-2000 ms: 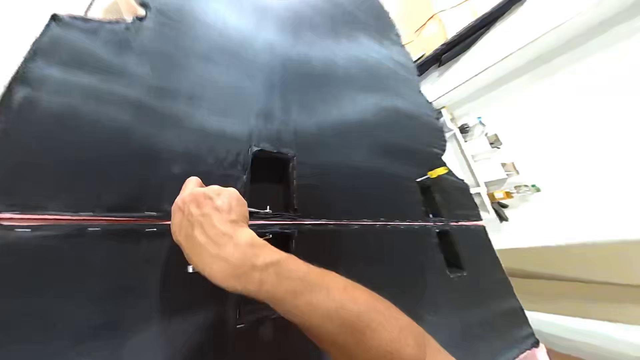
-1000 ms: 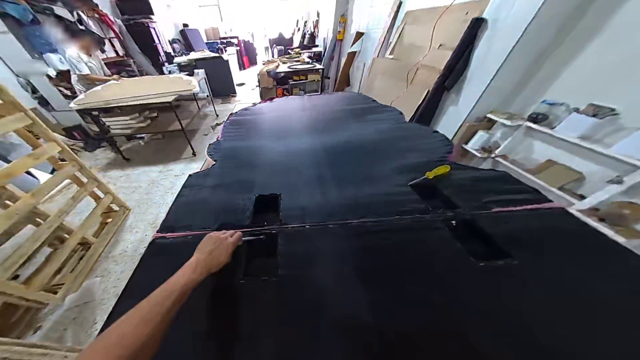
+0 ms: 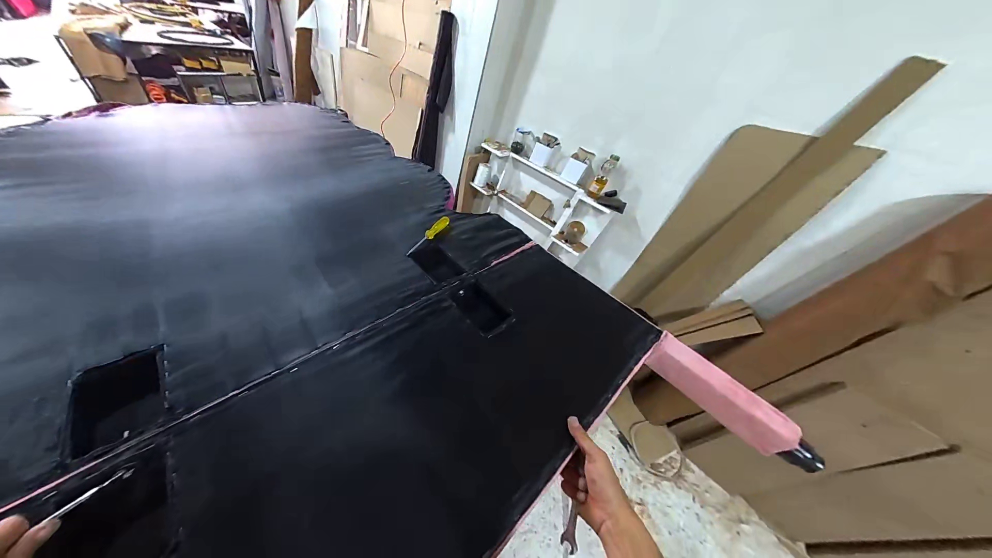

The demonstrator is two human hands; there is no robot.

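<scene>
A large furniture frame covered in black fabric (image 3: 372, 403) fills the view, with pink fabric at its edges and a seam across it. My left hand (image 3: 27, 536), partly cut off at the lower left, holds a thin metal tool (image 3: 89, 494) by the seam, over a dark rectangular opening. My right hand (image 3: 593, 488) is at the near right edge, thumb on the rim and fingers curled below around an open-end wrench (image 3: 570, 535), whose jaw points down. A yellow-handled screwdriver (image 3: 435, 229) lies beside a far opening (image 3: 439, 263). Another opening (image 3: 482, 308) sits across the seam.
A pink-covered leg (image 3: 728, 395) with a black tip juts from the right corner. Cardboard sheets (image 3: 736, 186) and brown boards (image 3: 852, 465) lean along the right wall. A white shelf (image 3: 542, 172) with bottles and boxes stands beyond the frame; a cluttered workbench (image 3: 190, 39) is farther back.
The view has swung to the right. My right hand with the wrench, out of view before, now shows at the frame's edge. My left hand remains by the seam near the same openings.
</scene>
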